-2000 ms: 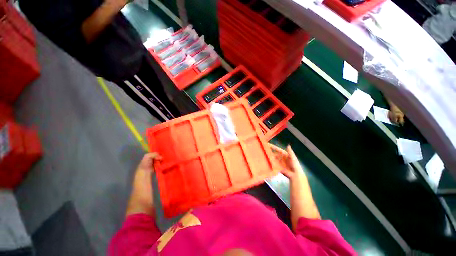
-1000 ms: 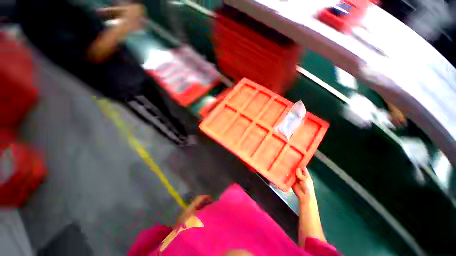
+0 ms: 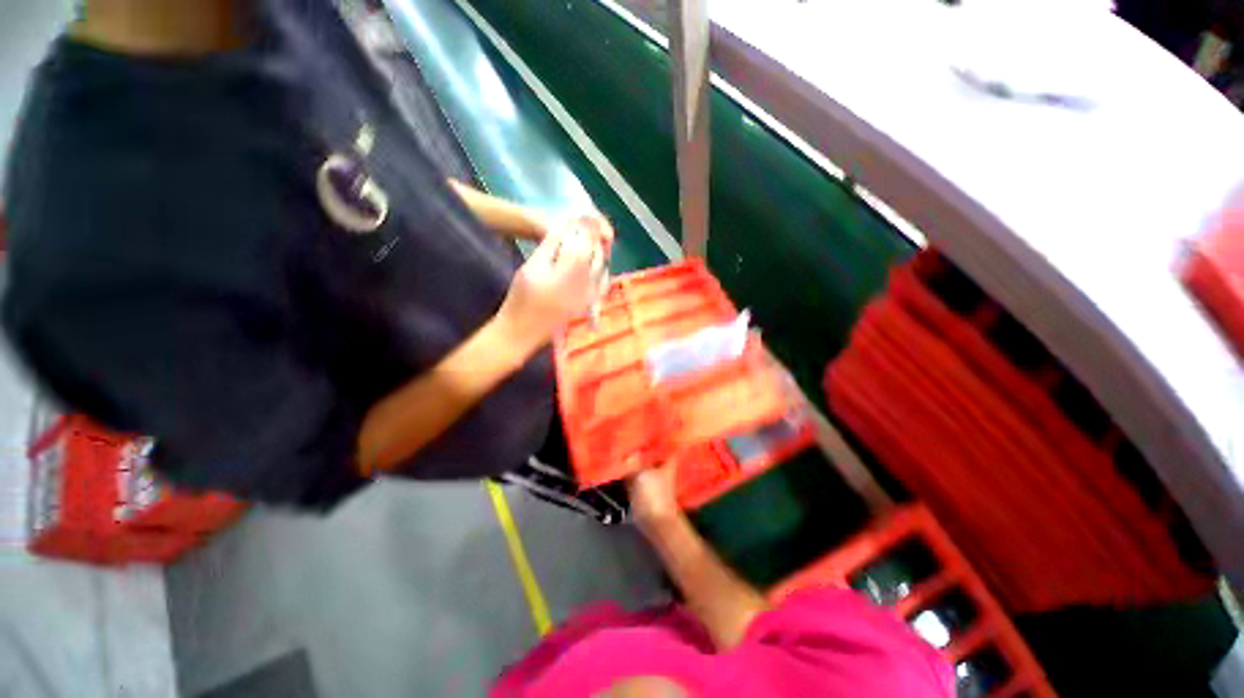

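An orange-red tray [image 3: 611,389] with rectangular pockets is over the green belt, in front of a person in dark clothes. A pale bagged item [image 3: 699,352] lies across its pockets; the other visible pockets look empty. My right hand [image 3: 655,494] holds the tray's near edge, the fingers partly hidden by it. My left hand is not in view. Another tray [image 3: 712,477] shows partly beneath, with a greyish bagged item [image 3: 767,441] in it.
The other person's hands [image 3: 566,273] are together at the tray's far left corner. A tray [image 3: 894,539] with dark devices is at lower right. A tall orange tray stack [image 3: 1010,450] stands under the white shelf [image 3: 941,137]. A grey post [image 3: 692,137] rises behind. Red trays [image 3: 137,505] are on the floor.
My view has swung left towards the other person. My right hand has carried the tray with the bagged item over to them. My left hand has left the picture.
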